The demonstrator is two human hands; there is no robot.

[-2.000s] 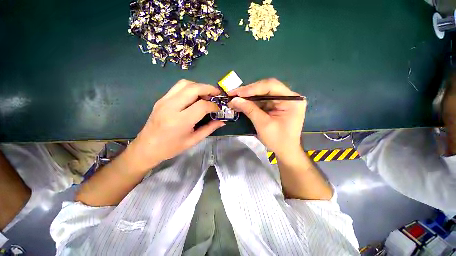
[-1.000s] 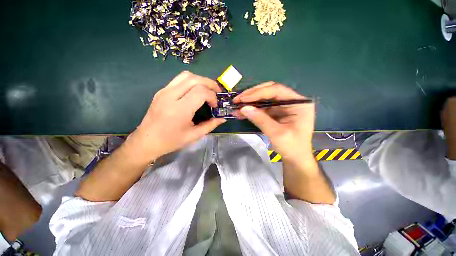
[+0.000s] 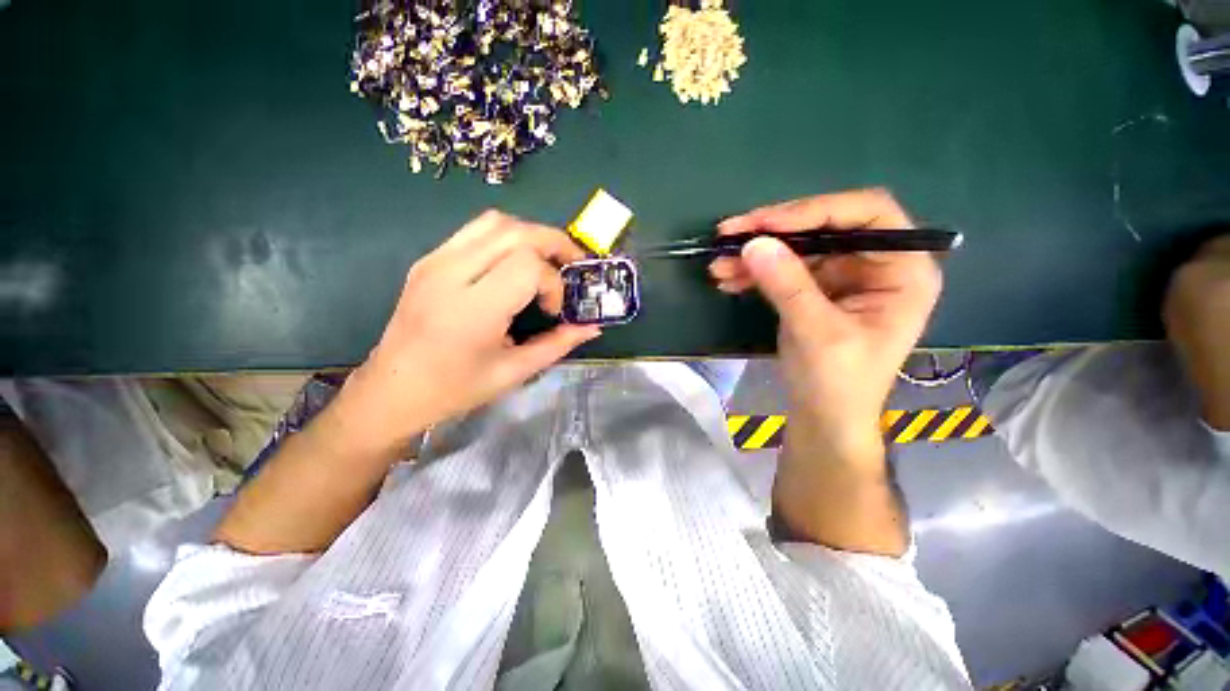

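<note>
A small rounded-square watch housing with a light rim and silvery parts inside lies near the bench's front edge. My left hand grips it by its left side between thumb and fingers. A silver-white battery with yellow edges sits just beyond the housing, tilted. My right hand holds slim black tweezers like a pen, to the right of the housing. The tip points left and ends a little right of the battery and housing, touching neither. I cannot tell whether the tip holds anything.
A large pile of dark flex-cable components lies at the far left of centre, and a smaller pile of cream pads right of it. A wire spool and a thin pale strand are at the right. Other people's sleeves show at both sides.
My right hand has moved right, away from the housing, with the tweezers now clear of it. The housing's inside is uncovered. My left hand stays on the housing.
</note>
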